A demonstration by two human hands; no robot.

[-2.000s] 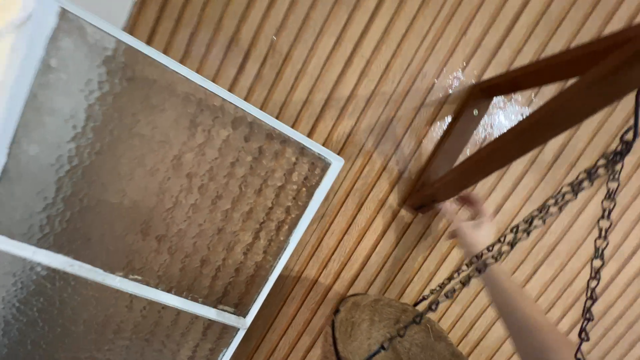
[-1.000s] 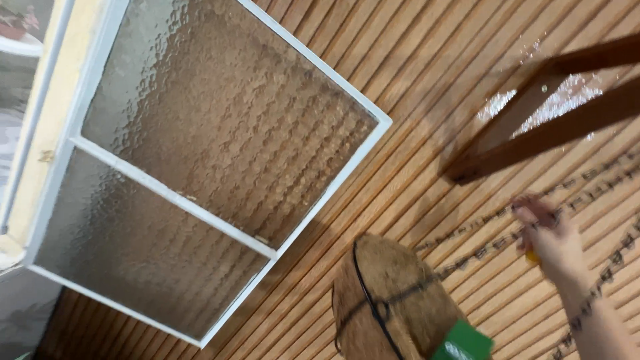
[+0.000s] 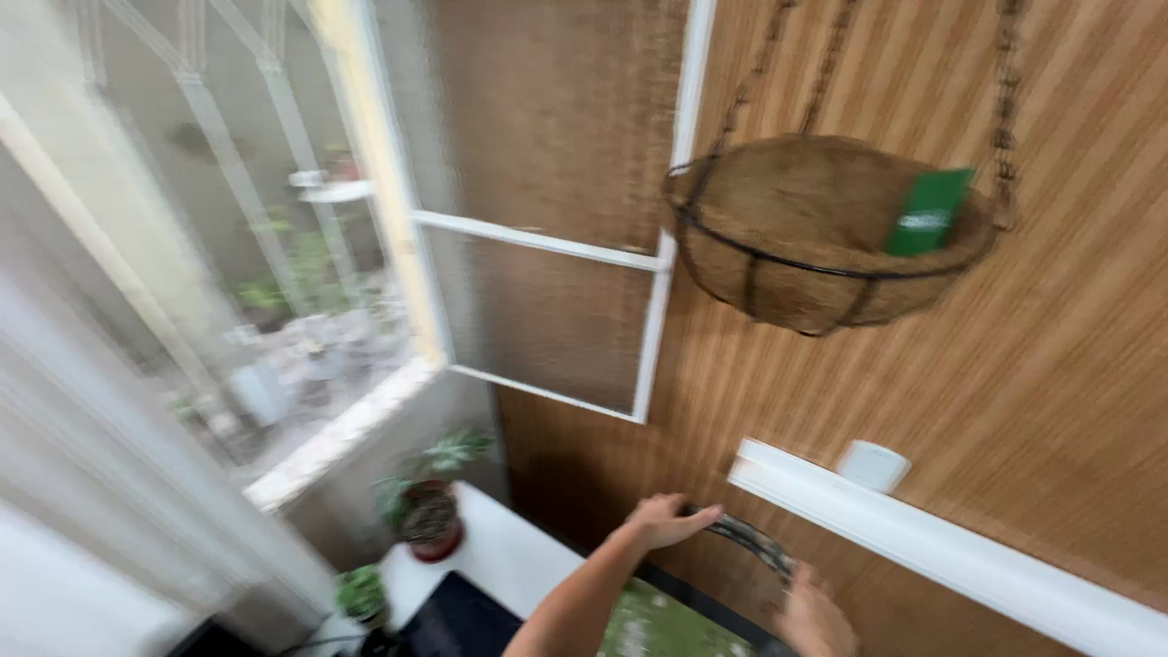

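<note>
My left hand grips one end of a dark, curved, blurred strip at the lower middle. The strip's other end reaches my right hand, whose fingers are at it; blur hides the exact material. Above and to the right of both hands hangs a round wire basket with a coconut-fibre liner, held by dark chains. A green tag bearing writing stands inside the basket's right side.
An open textured-glass window is left of the basket. Below are a white table with potted plants, a dark flat object and a green patterned surface. A white trunking runs along the slatted wood wall.
The view has swung down and left. One hand was near a wooden bracket and then the chains; now both hands are low, at the dark strip.
</note>
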